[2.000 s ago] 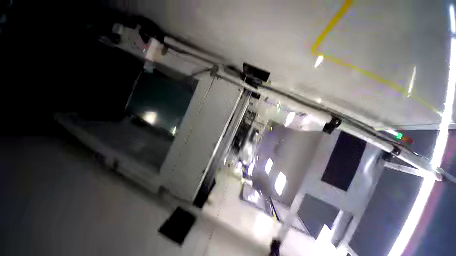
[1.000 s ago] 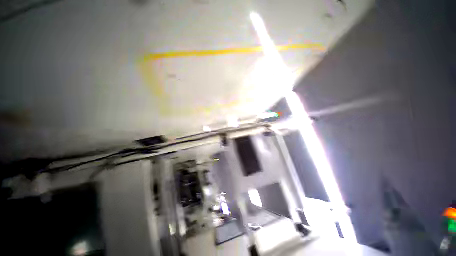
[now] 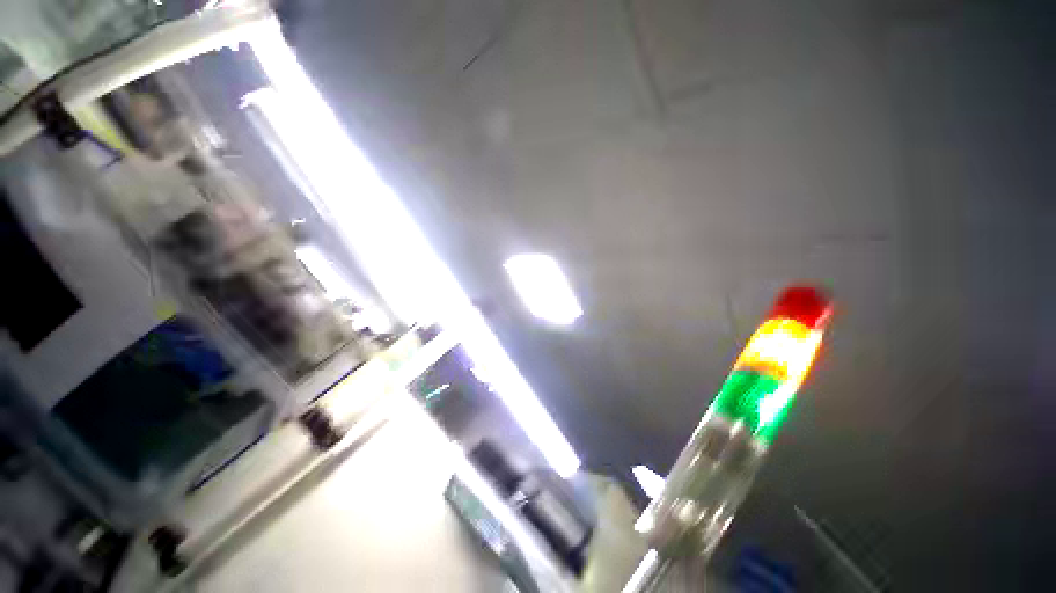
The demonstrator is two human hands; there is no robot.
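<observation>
Neither of my hands is in the picture. Nearest in front of me is a framed machine or bench (image 3: 345, 510) with a cream-white surface, tilted in view at the lower left. Its pale frame rail (image 3: 261, 492) carries dark clamps or joints. A dark greenish panel or window (image 3: 162, 400) lies behind the rail. A signal tower (image 3: 774, 361) with red, orange and green sections stands tilted at the right, its orange and green parts glowing. The picture is blurred.
A long bright light tube (image 3: 371, 220) crosses the upper left and middle. A smaller ceiling light (image 3: 543, 288) glows against the grey ceiling (image 3: 695, 151). A black panel (image 3: 33, 284) is at the left edge. Blurred equipment shows behind the frame.
The view has swung up and to the right. The floor with its yellow line has left the picture. The signal tower has moved from the right edge inward and looks larger.
</observation>
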